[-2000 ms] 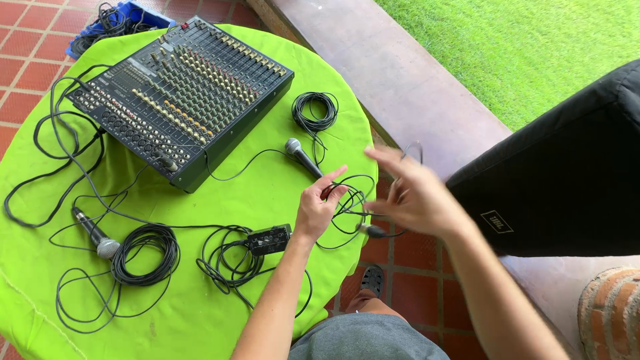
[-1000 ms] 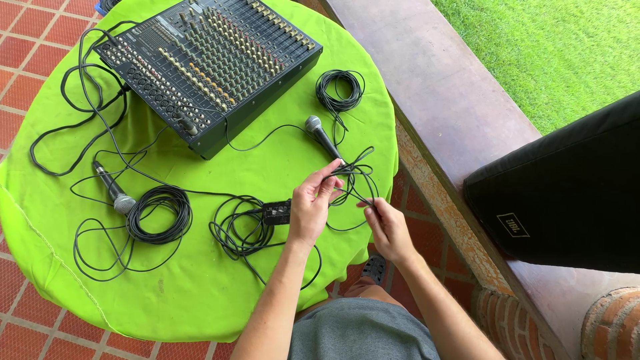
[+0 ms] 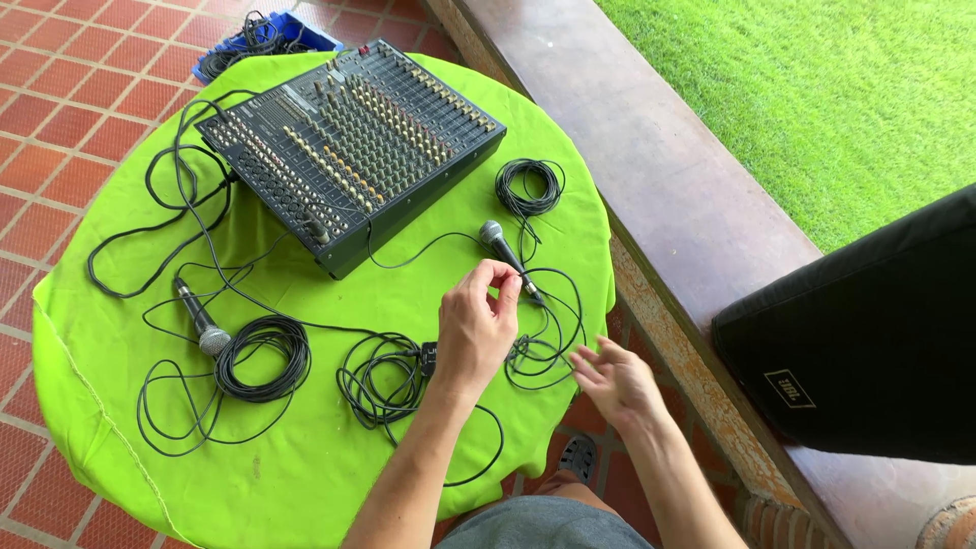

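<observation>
My left hand pinches a thin black cable between thumb and fingers, above the right part of the table. My right hand is beside the cable's loops at the table's right edge, fingers spread, slightly blurred, with nothing seen in it. A microphone lies just beyond my left hand, a cable plugged into its end. Behind it rests a coiled black cable. A small black box is partly hidden by my left wrist, next to another loose cable coil.
A mixing console stands on the round table with a green cloth. At left lie a second microphone and a coiled cable. A blue crate holds cables on the tiled floor. A covered black JBL speaker stands on the ledge.
One second ago my right hand was closed at the cable loops; now its fingers are spread. The loops that hung near my hands now lie lower, against the table's edge.
</observation>
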